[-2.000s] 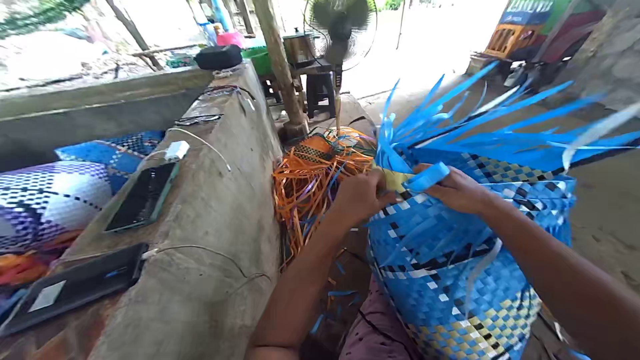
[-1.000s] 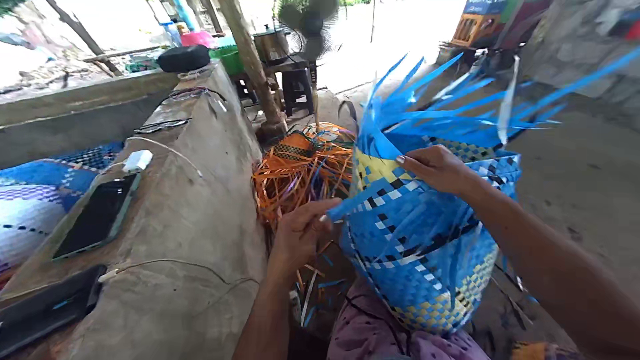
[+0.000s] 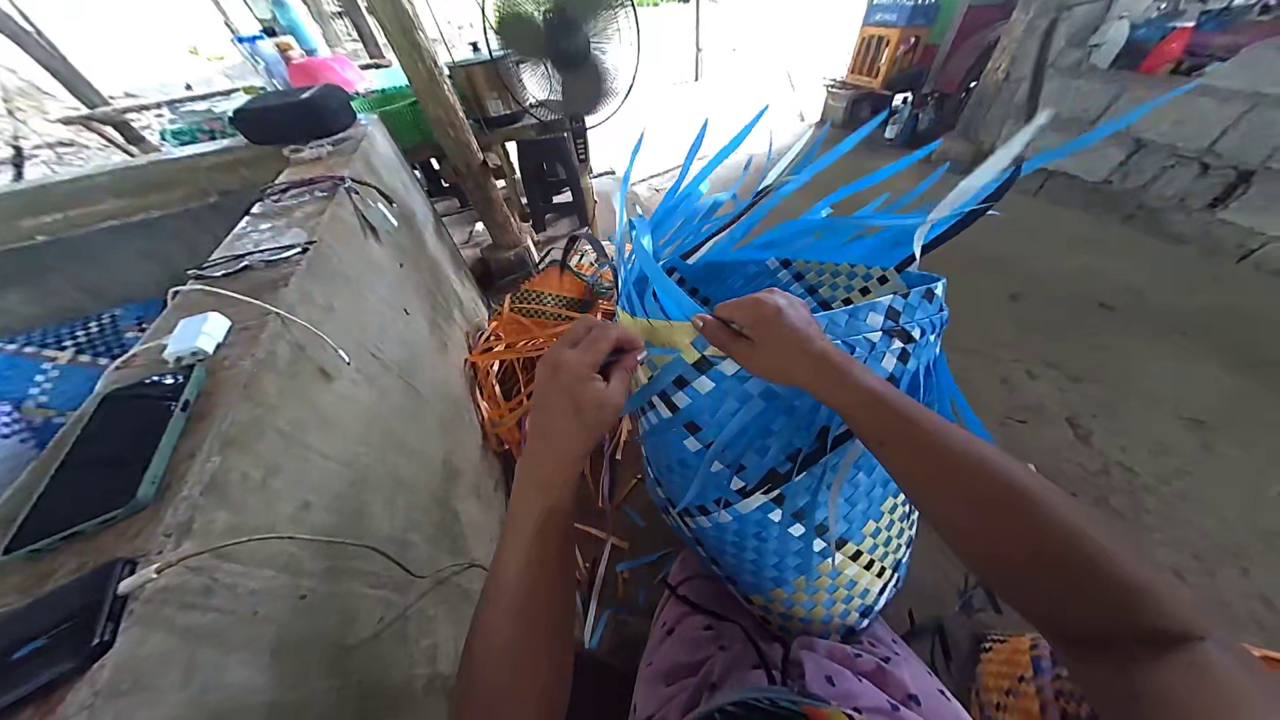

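Observation:
A woven basket of blue, black, white and yellow plastic strips (image 3: 790, 470) rests on my lap, tilted, its loose blue strips (image 3: 760, 210) fanning up and back from the rim. At the left side of its rim, my left hand (image 3: 585, 385) pinches a blue strip between thumb and fingers. My right hand (image 3: 770, 338) lies on the near rim, thumb and fingers gripping it beside a yellow strip (image 3: 655, 330). The inside of the basket is mostly hidden. Orange strips and an orange woven piece (image 3: 545, 300) lie behind my left hand.
A concrete wall (image 3: 370, 400) runs along the left, bearing two phones (image 3: 105, 455), a white charger (image 3: 197, 338) and cables. Behind stand a wooden post (image 3: 450, 120), a fan (image 3: 565, 45) and a black stool (image 3: 550, 180). An orange woven item (image 3: 1025, 680) lies at the lower right.
My left hand has moved up from below the rim to the basket's left edge since one second ago. My right hand stays at the rim.

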